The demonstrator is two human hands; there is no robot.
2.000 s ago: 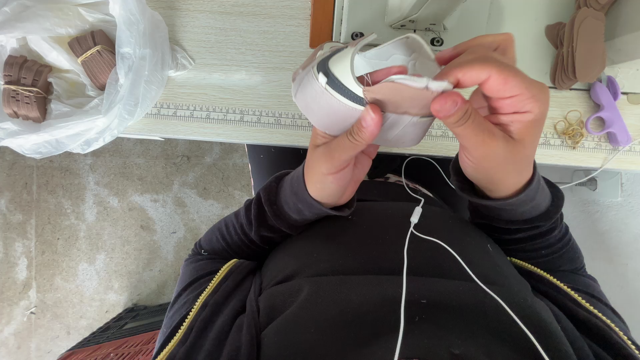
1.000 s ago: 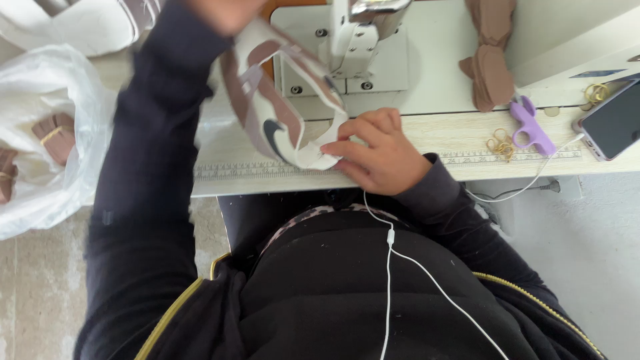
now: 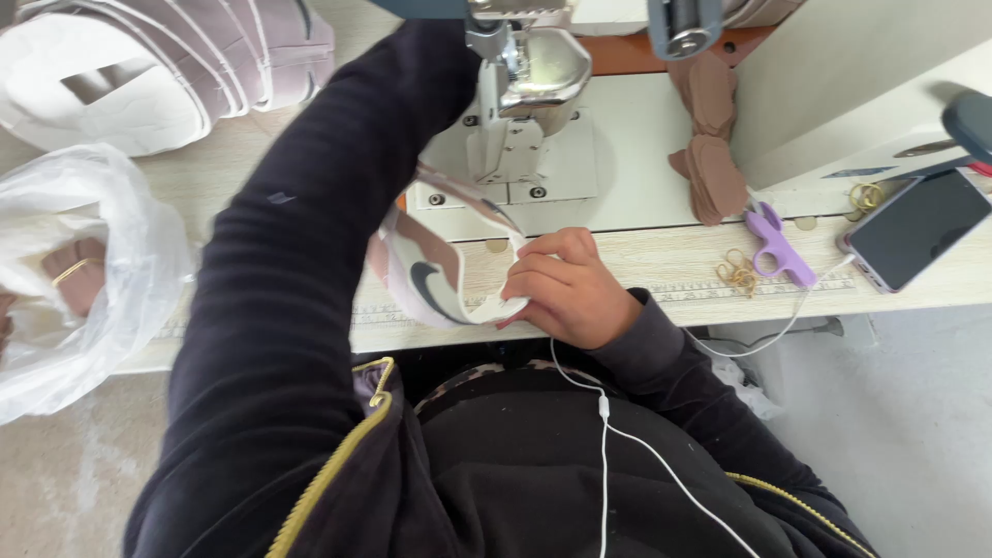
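My right hand (image 3: 573, 288) pinches one end of a pink and white shoe upper (image 3: 430, 271) with a dark curved mark, held over the front edge of the table. The rest of the upper curves left and passes partly behind my left sleeve. My left arm reaches far forward past the left side of the sewing machine's head (image 3: 531, 101), and my left hand is hidden behind it. The presser area stands just beyond the upper. Brown cut pieces (image 3: 714, 178) lie in a bundle on the machine bed, right of the needle area.
Stacked shoe uppers (image 3: 232, 54) stand at the back left, above a plastic bag (image 3: 155, 256) holding banded brown pieces (image 3: 77, 275). On the right lie purple thread snips (image 3: 777, 248), gold rings (image 3: 736, 273) and a phone (image 3: 914, 229) with a white cable. A ruler tape (image 3: 775, 288) runs along the table edge.
Two seconds ago both hands held the upper; now only my right hand visibly holds it. My left arm has reached forward beside the machine. The view has shifted.
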